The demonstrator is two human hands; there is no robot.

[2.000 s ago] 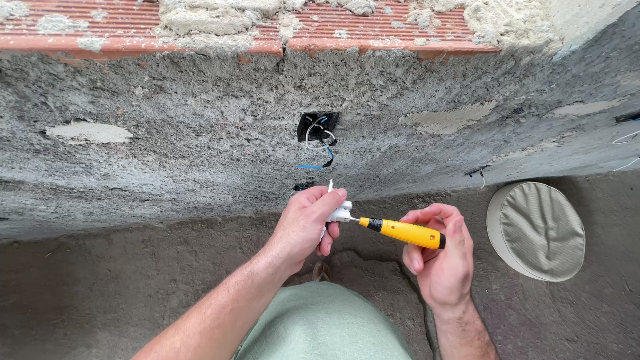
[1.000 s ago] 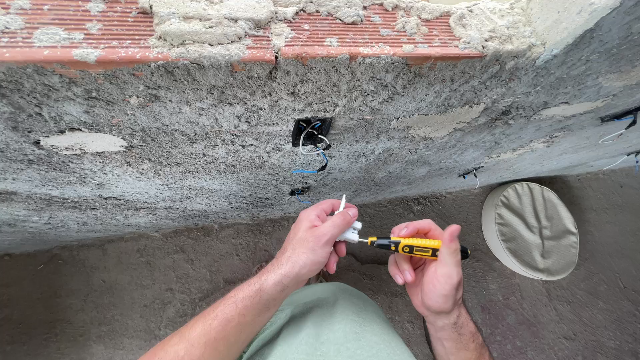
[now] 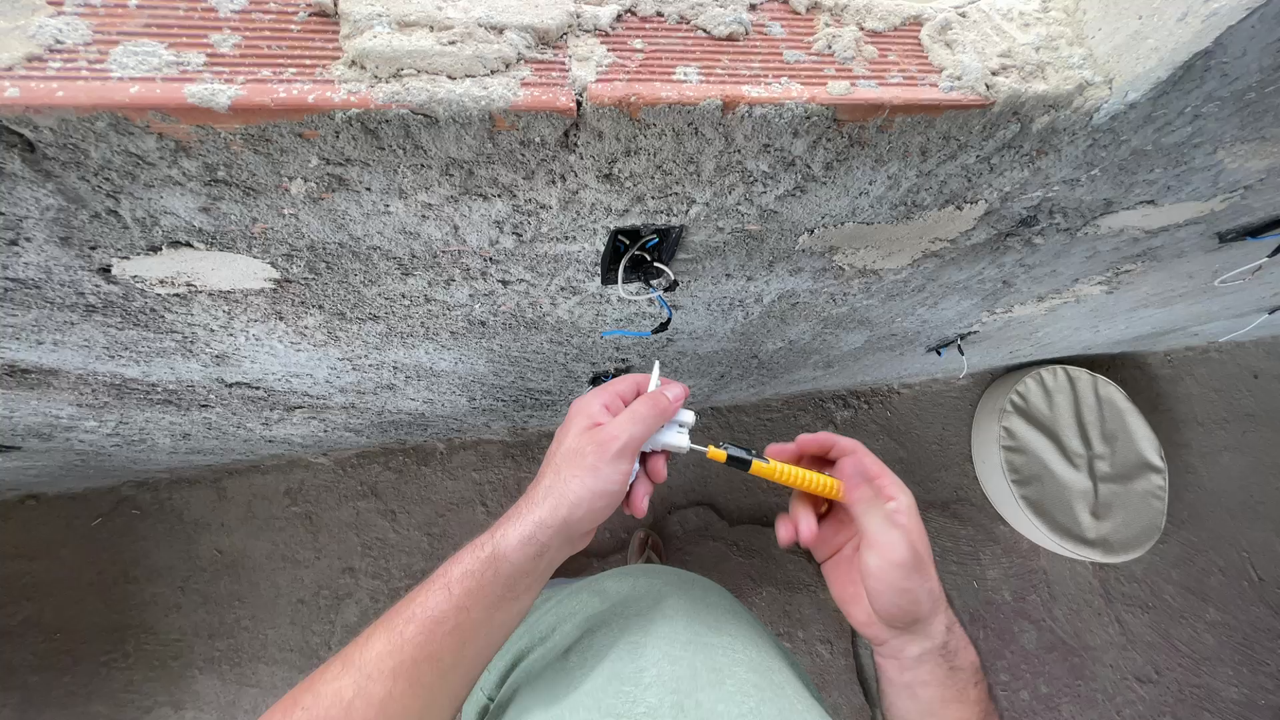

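Note:
My left hand (image 3: 605,450) grips a small white plastic electrical fitting (image 3: 668,432), its thin white tongue sticking up past the thumb. The tip of a yellow and black screwdriver (image 3: 800,476) meets the right side of the fitting. Around the screwdriver's handle end, the fingers of my right hand (image 3: 865,530) are curled and slightly blurred. Beyond both hands, a black electrical box (image 3: 640,255) is set in the rough wall, with white and blue wires (image 3: 630,332) hanging out of it.
Red ribbed bricks (image 3: 760,60) with mortar lumps top the grey rendered wall (image 3: 440,250). A round beige fabric-covered object (image 3: 1085,465) lies on the floor at right. More wires (image 3: 960,350) come out of the wall at right. A foot (image 3: 646,546) shows below my hands.
The screwdriver has turned about its length: its black and yellow markings faced up a second ago, and now its ribbed yellow side does. The fingers of my right hand have shifted on it.

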